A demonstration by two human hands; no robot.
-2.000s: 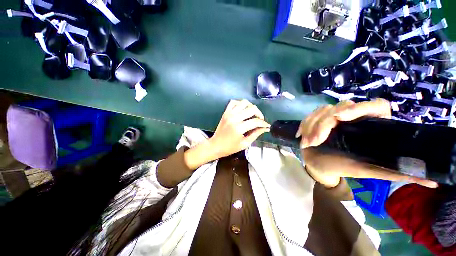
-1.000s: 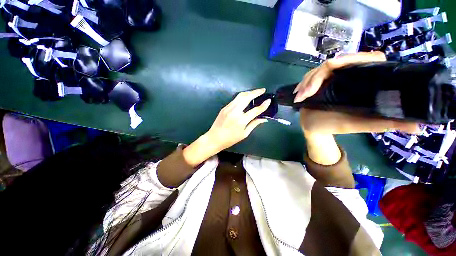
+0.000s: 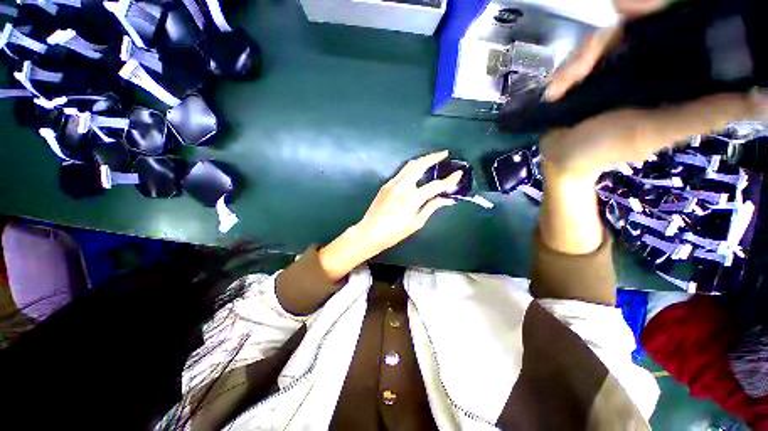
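My left hand (image 3: 408,204) has its fingertips on a small black module (image 3: 456,178) on the green mat, with its pale ribbon cable pointing right. My right hand (image 3: 589,139) is blurred and gripped around the thick black electric screwdriver (image 3: 640,71), which runs off toward the upper right. The driver's front end is over the metal pickup block of the screw feeder (image 3: 473,63). The bit and any screw cannot be made out.
Black modules with pale ribbon cables lie in a pile at the left (image 3: 146,130). A denser heap (image 3: 665,206) lies at the right, partly behind my right arm. One module (image 3: 512,170) sits beside my right wrist. A white box (image 3: 379,15) is at the top edge.
My right hand has moved the screwdriver up and away from the module to the feeder's front. My left hand has stayed on the module.
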